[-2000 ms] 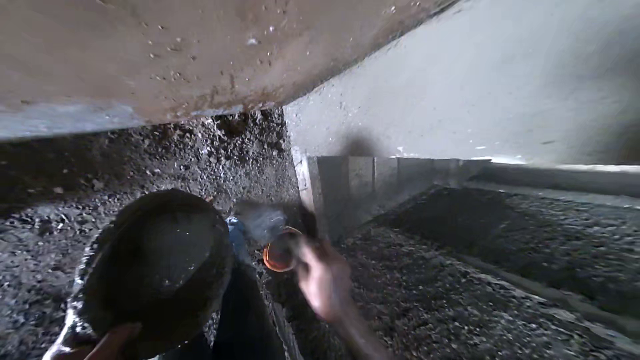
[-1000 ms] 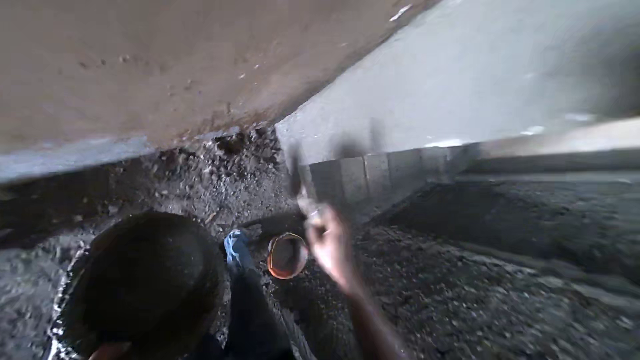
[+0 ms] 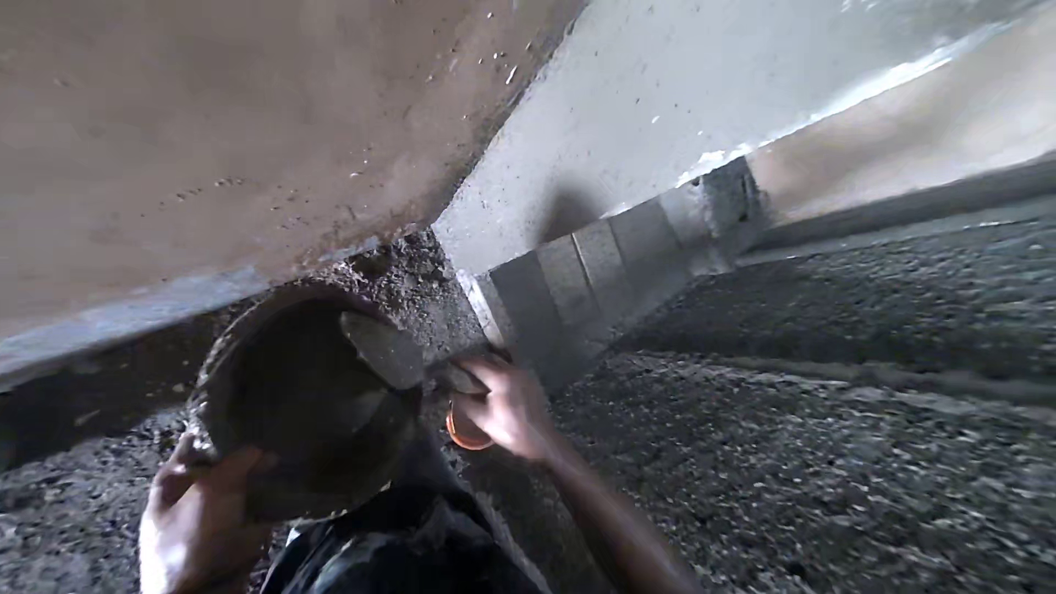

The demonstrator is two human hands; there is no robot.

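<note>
My left hand (image 3: 202, 503) grips the near left rim of a dark round mortar pan (image 3: 289, 412), its thumb over the edge. The inside of the pan is dark, so how much it holds cannot be told. In my right hand (image 3: 507, 408) is the handle of a trowel (image 3: 384, 351), whose grey, smeared blade lies over the pan's right side. Partly hidden behind my right hand is an orange-rimmed round container (image 3: 469, 429) on the ground.
A brownish wall (image 3: 206, 148) rises at the upper left and meets a smooth grey plastered wall (image 3: 627, 107). Below the grey wall runs a row of grey blocks (image 3: 577, 280). Rough gravelly ground (image 3: 784, 478) spreads at right. My clothed leg (image 3: 396, 544) is beneath the pan.
My right hand has moved left from beside the block row, bringing the trowel over the pan. My left hand shows more fully on the pan's rim. The view has shifted.
</note>
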